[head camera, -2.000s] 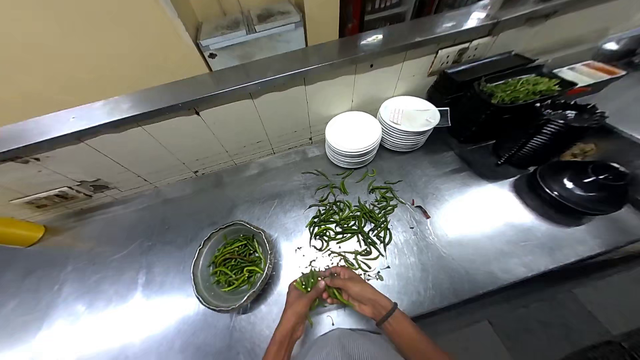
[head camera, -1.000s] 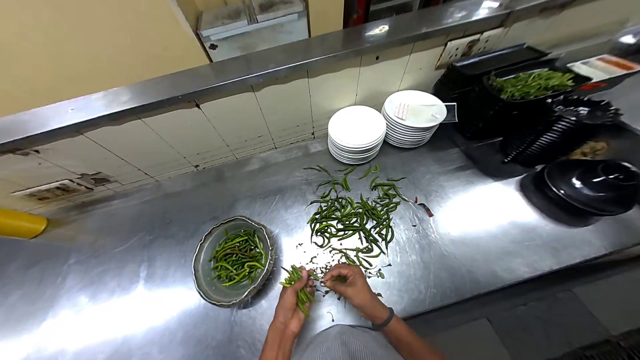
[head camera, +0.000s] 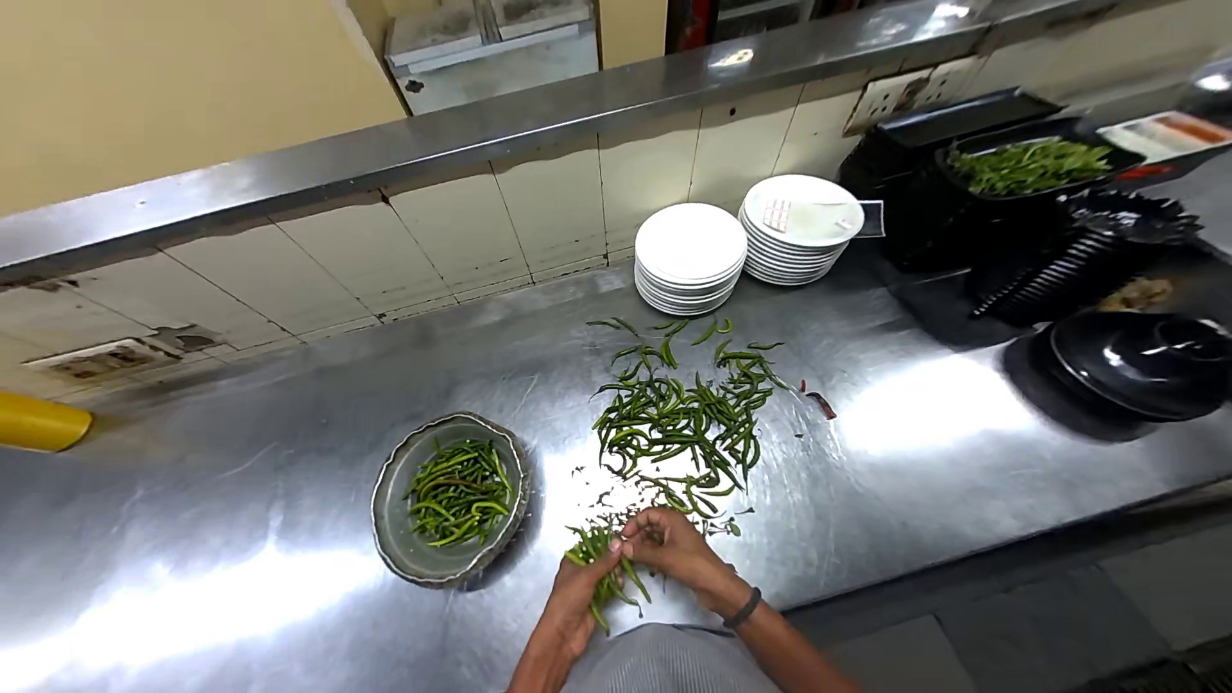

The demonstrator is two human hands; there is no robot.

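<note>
My left hand (head camera: 580, 589) holds a bunch of green chillies (head camera: 606, 570) near the counter's front edge. The fingertips of my right hand (head camera: 674, 549) are pinched together and meet the left thumb at the top of the bunch; whether a stem is between them is too small to tell. Beyond the hands lies a loose pile of green chillies (head camera: 679, 423) on the steel counter (head camera: 318, 443), with small stem bits scattered between. To the left, a grey bowl with a wavy rim (head camera: 385, 520) holds more green chillies (head camera: 462, 491).
Two stacks of white plates (head camera: 690, 245) (head camera: 804, 212) stand by the tiled wall. At the right are a black container of green leaves (head camera: 1030, 166), stacked black dishes (head camera: 1068, 255) and a black lidded pot (head camera: 1145, 366). A dried red chilli (head camera: 821, 405) lies right of the pile.
One second ago my hands were slightly apart; now my right fingertips are back against my left thumb at the bunch. The bowl and plates have stayed in place.
</note>
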